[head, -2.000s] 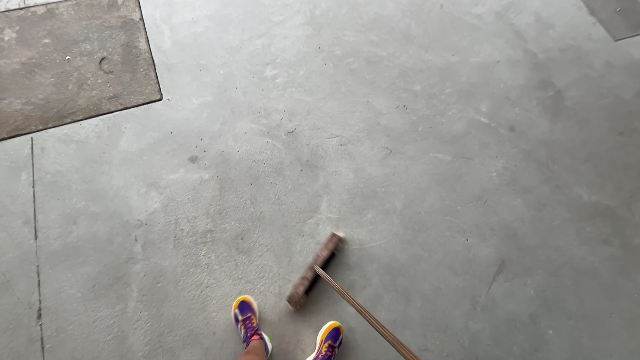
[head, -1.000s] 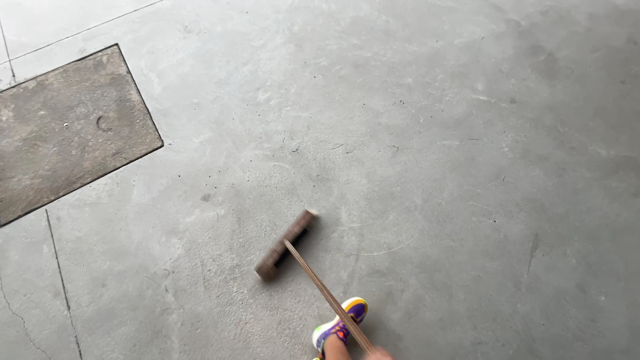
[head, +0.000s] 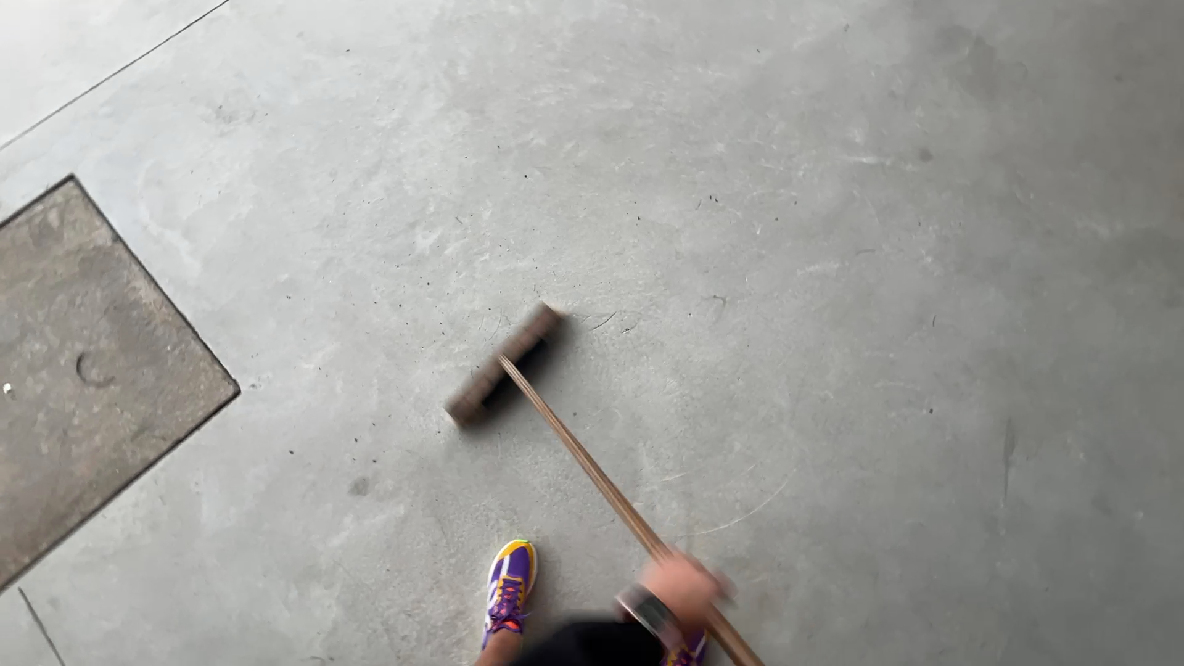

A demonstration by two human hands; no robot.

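A push broom's brown head [head: 492, 381] lies slantwise on the grey concrete floor, a little blurred, near the middle of the view. Its wooden handle [head: 592, 467] runs down to the lower right and out of the frame. My left hand [head: 686, 588], blurred and with a dark band on the wrist, is closed round the handle at the bottom. The handle's upper end is hidden below the frame edge, and my right hand is out of view. Small dark specks of debris [head: 356, 444] are scattered around the broom head.
A worn rectangular floor plate [head: 102, 370] is set in the concrete at the left. My purple and yellow shoe [head: 511, 587] stands below the broom head; another shoe [head: 686, 653] is partly hidden beneath my left hand. Thin joint lines cross the floor at left.
More of my left hand now shows on the handle; only a bit of a hand showed one second ago. The broom head has shifted away from the shoes. The view has also shifted.
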